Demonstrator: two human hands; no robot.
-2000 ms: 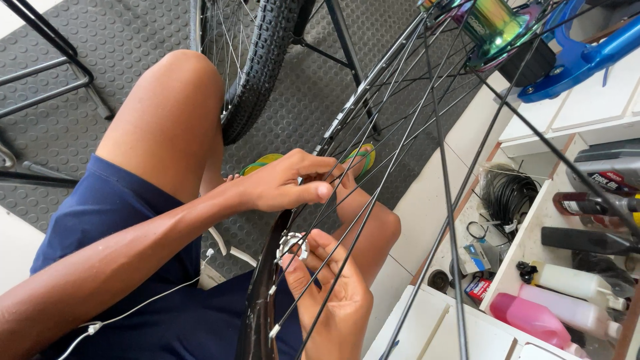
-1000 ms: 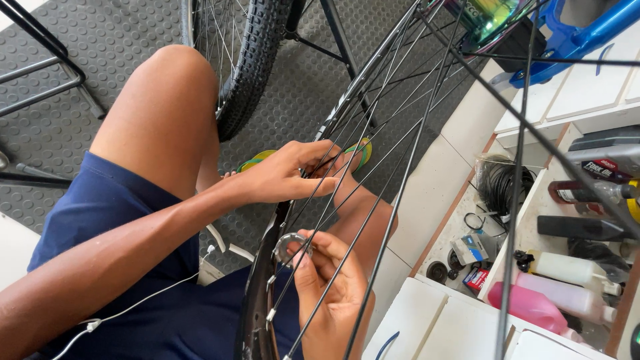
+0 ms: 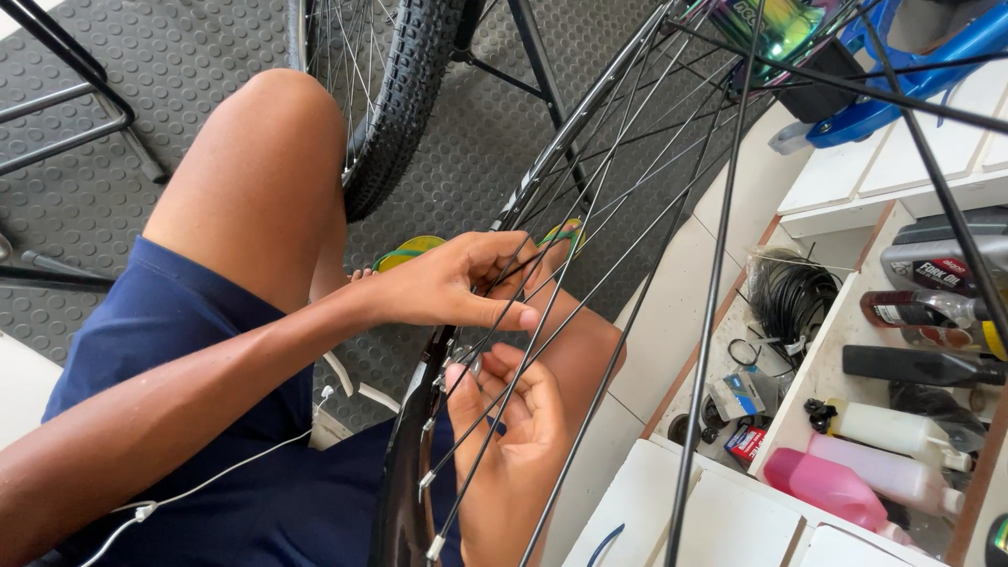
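A bicycle wheel with a black rim (image 3: 404, 488), black spokes (image 3: 716, 291) and a shiny multicoloured hub (image 3: 768, 27) stands before me. My left hand (image 3: 472, 283) reaches across to the spokes near the rim, its fingers curled around them and the thumb extended. Below it, my right hand (image 3: 512, 433) holds a small round metal spoke wrench (image 3: 465, 361) between thumb and fingers, at the spoke nipples by the rim. Silver nipples (image 3: 428, 479) show at the lower spoke ends.
Another wheel with a knobby tyre (image 3: 405, 102) stands on the studded rubber mat (image 3: 228, 31). Black stand legs (image 3: 543, 79) are beyond. At right, an open white drawer (image 3: 819, 362) holds bottles and coiled black cable (image 3: 791, 299); a blue bicycle frame (image 3: 906, 102) is above. A white cord (image 3: 213, 488) crosses my lap.
The round tool in my right hand has turned, showing less of its face. The spokes and hub have shifted somewhat in view. My left hand stays by the rim.
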